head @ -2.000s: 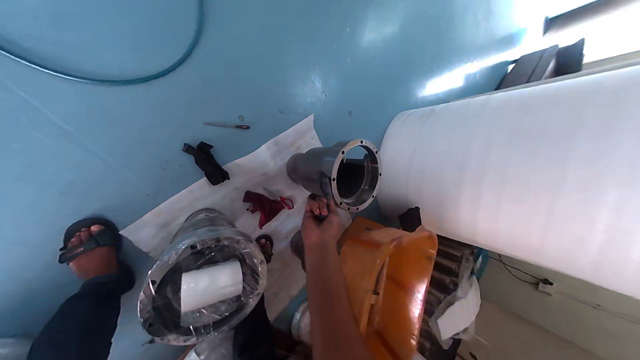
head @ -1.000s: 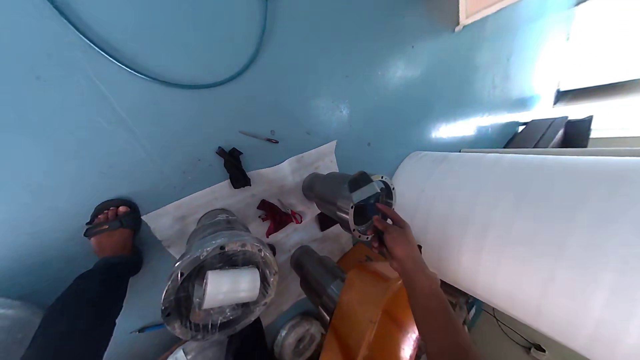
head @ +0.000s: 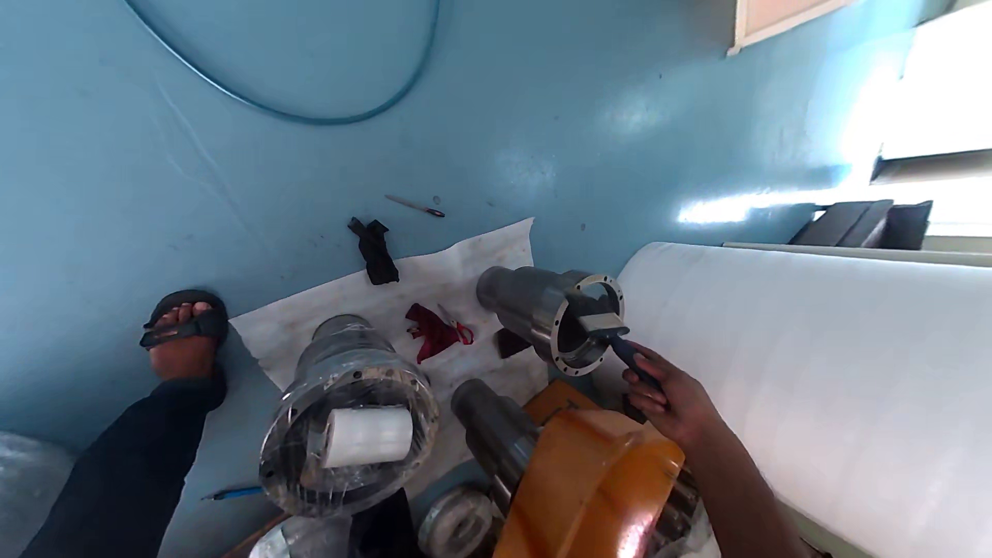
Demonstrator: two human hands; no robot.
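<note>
My right hand (head: 663,395) grips the dark handle of a flat paintbrush (head: 601,322), its light bristles at the flanged mouth of a grey metal housing (head: 535,302). The housing stands on a white sheet (head: 298,306), with bolt holes around its rim. My left hand is not in view. Nearer my foot stands a flanged metal housing wrapped in clear film (head: 353,372), a white roll (head: 368,436) in its mouth. Between the housings lie a dark red cloth (head: 434,333) and red-handled scissors (head: 463,332).
An orange metal part (head: 589,480) and another grey shaft-like part (head: 492,434) are close below my forearm. A large white-wrapped cylinder (head: 806,349) borders the right. A black cloth (head: 377,252), a thin pointed tool (head: 415,205) and a blue hose (head: 310,120) lie on the floor.
Two seconds ago my right hand was beside the housing's lower side; now it is at the right of its flanged mouth, holding the brush. The view has shifted.
</note>
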